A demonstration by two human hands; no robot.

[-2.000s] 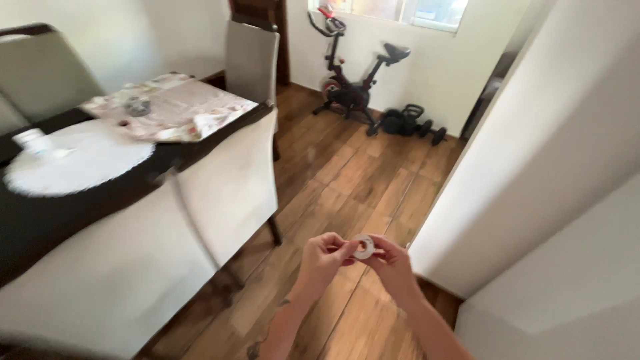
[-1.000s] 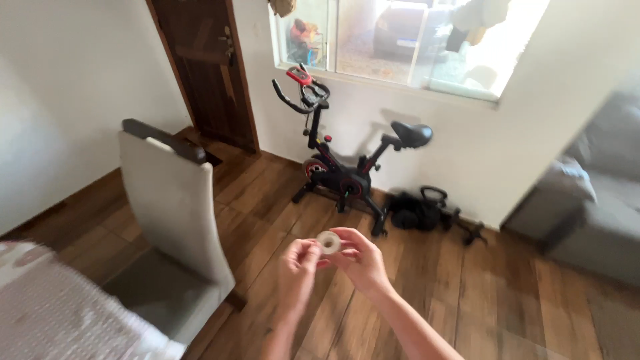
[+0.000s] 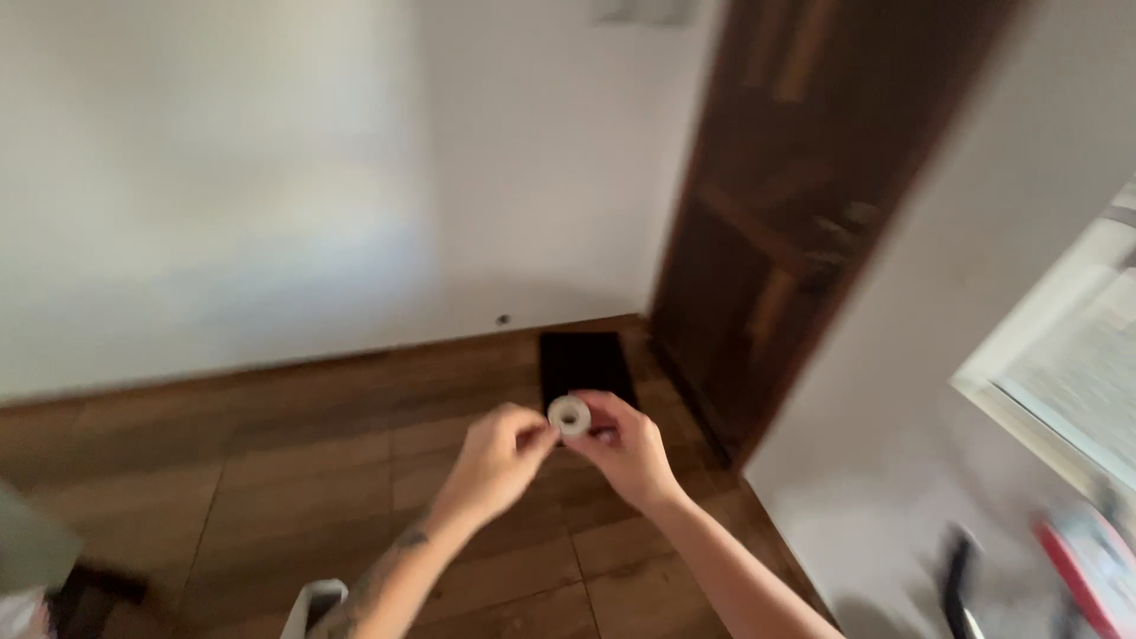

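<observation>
A small roll of whitish tape (image 3: 569, 415) is held up in front of me, its round core hole facing my view. My right hand (image 3: 626, 444) grips the roll between thumb and fingers from the right side. My left hand (image 3: 501, 453) is at the roll's left edge, thumb and fingertips pinched together there; whether a tape end lies between them is too small to tell. Behind the roll, a dark doormat (image 3: 586, 362) lies on the floor.
A dark wooden door (image 3: 799, 204) stands beyond the mat, right of a white wall (image 3: 222, 195). At the right are a window frame (image 3: 1021, 426) and the exercise bike's blurred red-edged handlebar part (image 3: 1078, 568). A chair top (image 3: 321, 596) shows at the lower left.
The view has swung left toward the door and wall, with the bike now at the right edge. My left fingers have shifted to a pinch at the roll's edge; the roll stays in my right hand.
</observation>
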